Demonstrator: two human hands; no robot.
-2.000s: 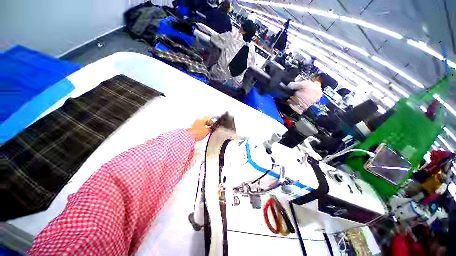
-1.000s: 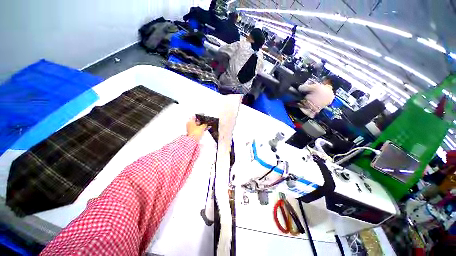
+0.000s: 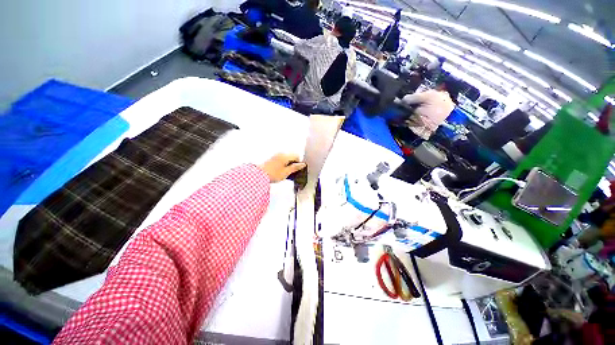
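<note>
My left hand (image 3: 283, 167), in a red-and-white checked sleeve, holds the far part of a narrow dark plaid strip (image 3: 301, 176) between thumb and fingers. A long white strip (image 3: 309, 269) lies along the dark strip and runs to the bottom edge, its far end (image 3: 325, 131) wider and raised beyond my hand. Both strips pass left of the sewing machine head (image 3: 361, 209). A thin metal arm (image 3: 287, 269) lies left of them. My right hand is not in view.
Cut plaid panels (image 3: 114, 192) lie on the left of the white table (image 3: 202, 89). Snips with red and yellow handles (image 3: 396, 275) lie right of the strips. Blue sheeting (image 3: 54, 135) is beyond the left edge. People sit at machines behind.
Over the last second my left hand has moved slightly right, with the dark strip in it. The white strip's far end now leans right and shows broader.
</note>
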